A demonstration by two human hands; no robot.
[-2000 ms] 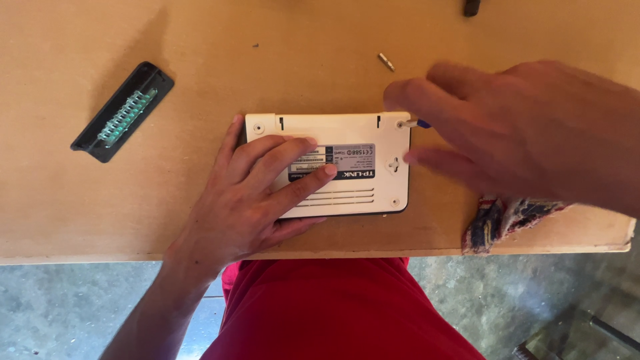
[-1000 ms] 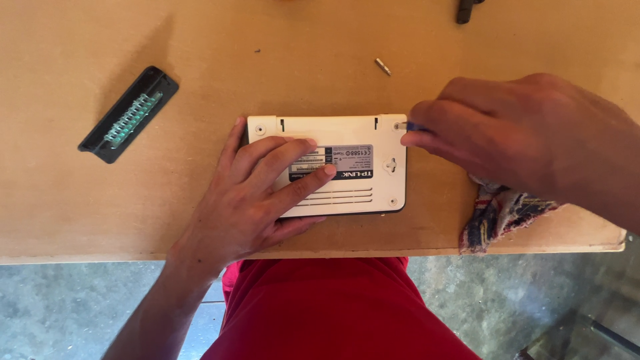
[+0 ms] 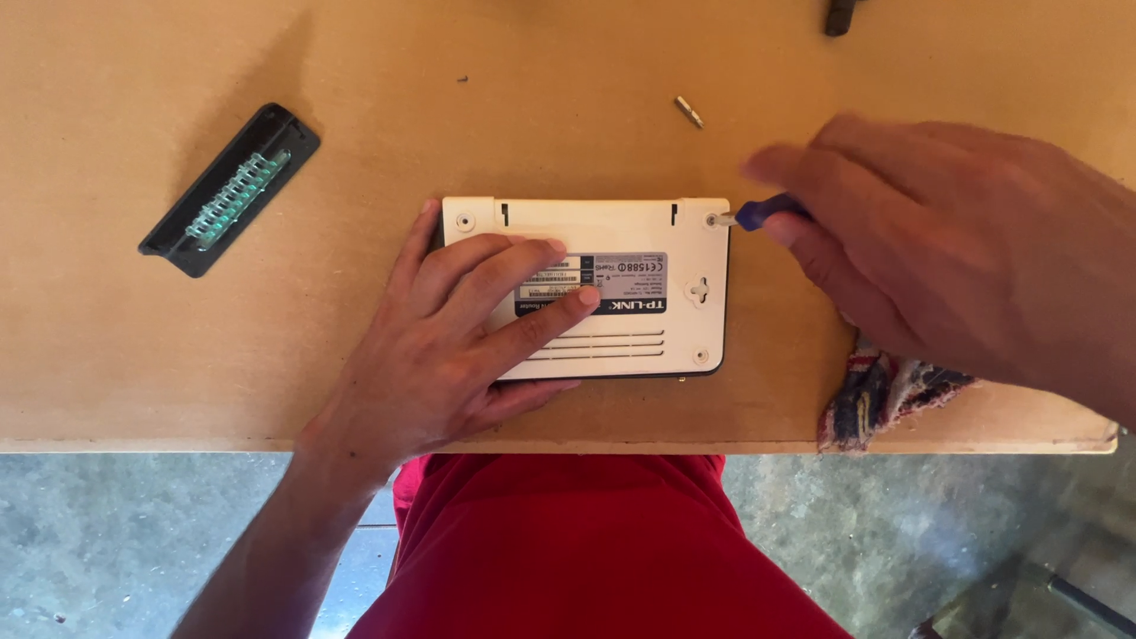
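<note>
A white TP-Link router (image 3: 586,342) lies underside up on the wooden table, with a label, vent slots and screw holes in its corners. Spread over its left part, my left hand (image 3: 453,337) grips the casing, thumb at the near edge and fingertips on the label. My right hand (image 3: 923,240), slightly blurred, holds a screwdriver with a blue handle (image 3: 768,211). The screwdriver's metal shaft reaches the screw hole (image 3: 712,220) at the router's far right corner. Beyond the router lies a small metal screwdriver bit (image 3: 689,112), and a tiny screw (image 3: 462,80) is farther left.
At the left lies a black plastic cover (image 3: 213,244) with a row of clear greenish light guides. A patterned rag (image 3: 856,404) rests at the near table edge, partly under my right forearm's side. A dark object (image 3: 839,16) shows at the top. The table edge (image 3: 621,447) runs before my lap.
My right hand has shifted and turned about the screwdriver, whose blue handle now shows more than one second ago. My left hand stays on the router.
</note>
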